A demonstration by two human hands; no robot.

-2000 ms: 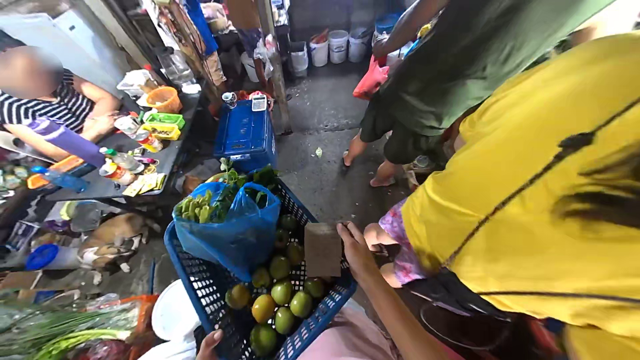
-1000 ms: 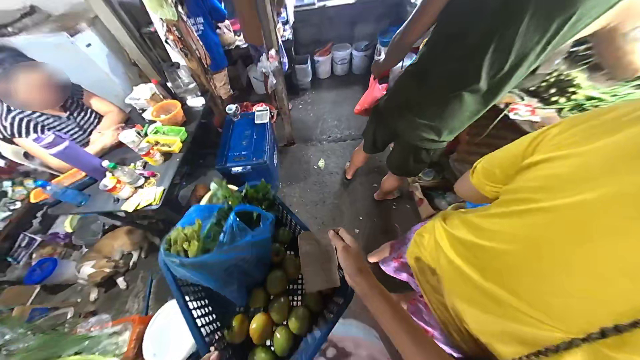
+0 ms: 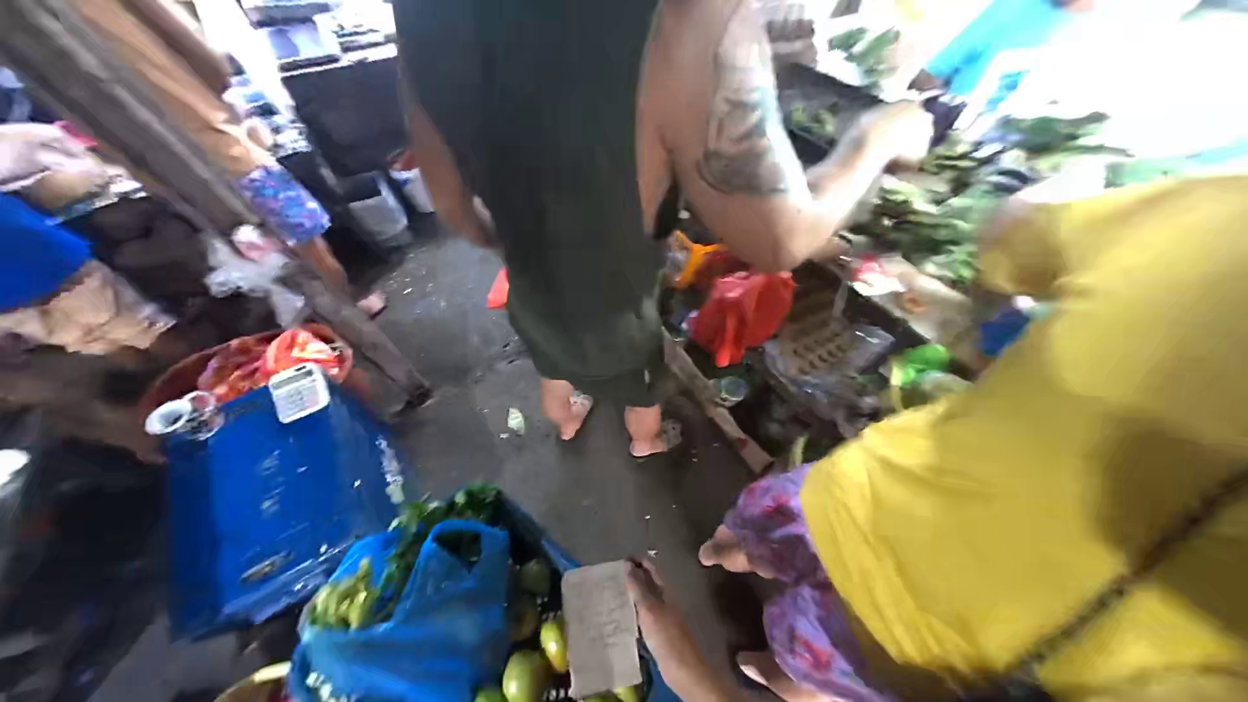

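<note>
My right hand (image 3: pixel 655 604) grips the right rim of a blue plastic basket (image 3: pixel 541 531) at the bottom centre, beside an upright piece of brown cardboard (image 3: pixel 602 629). Inside the basket, green and yellowish round fruits (image 3: pixel 527 675) lie below and left of the cardboard. A blue plastic bag (image 3: pixel 419 624) with leafy greens (image 3: pixel 473 502) and small green produce fills the basket's left part. My left hand is out of view, as is the basket's near end.
A blue cooler box (image 3: pixel 273 507) with a calculator (image 3: pixel 299 392) stands at left, near a wooden post (image 3: pixel 224 195). A person in dark green (image 3: pixel 575 195) stands ahead. Close on the right is a person in yellow (image 3: pixel 1014 439), before a stall with a red bag (image 3: pixel 743 314).
The view has swung right and nearer the cooler box. The person in green now reaches an arm toward the stall at right. My left hand, partly seen at the basket's near end earlier, is out of view.
</note>
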